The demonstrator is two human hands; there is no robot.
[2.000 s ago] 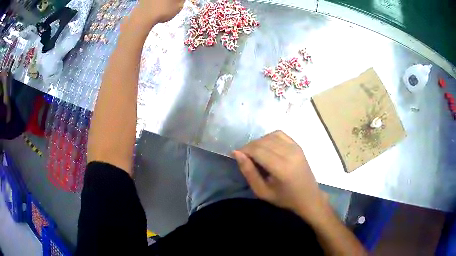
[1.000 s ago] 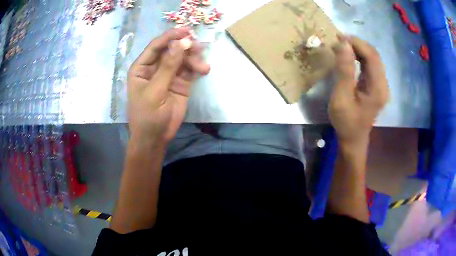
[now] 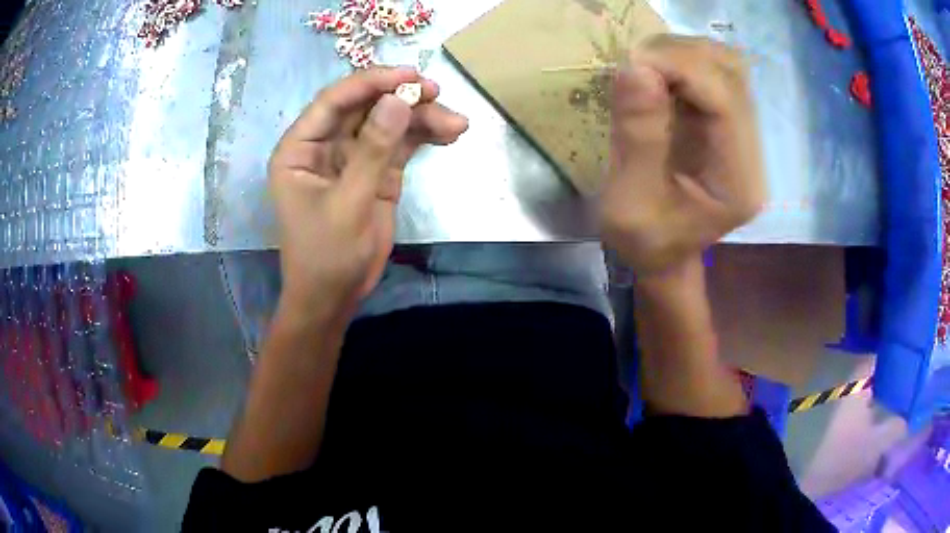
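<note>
My left hand [image 3: 349, 172] is palm up over the metal table's front part, with thumb and fingertips pinching a small pale part [image 3: 408, 94]. My right hand [image 3: 682, 156] is over the right side of the brown cardboard pad [image 3: 510, 52], slightly blurred. A very thin pale stick [image 3: 573, 69] points left from its fingertips over the pad. Dark spots mark the pad. The whitish lump on the pad is hidden, seemingly behind my right hand. Loose red-and-white parts [image 3: 370, 21] lie in a small pile beyond my left hand.
Clear blister trays [image 3: 63, 208] overhang the table edge at left. More red-and-white parts [image 3: 172, 13] lie at the top left. Plain red pieces [image 3: 860, 89] lie at right, beside a long blue bin rim [image 3: 904, 156]. Floor tape [image 3: 182, 441] shows below.
Since one second ago my right hand has moved left over the pad, and a thin stick now shows in its fingertips. My left hand still pinches the pale part. The view has shifted slightly.
</note>
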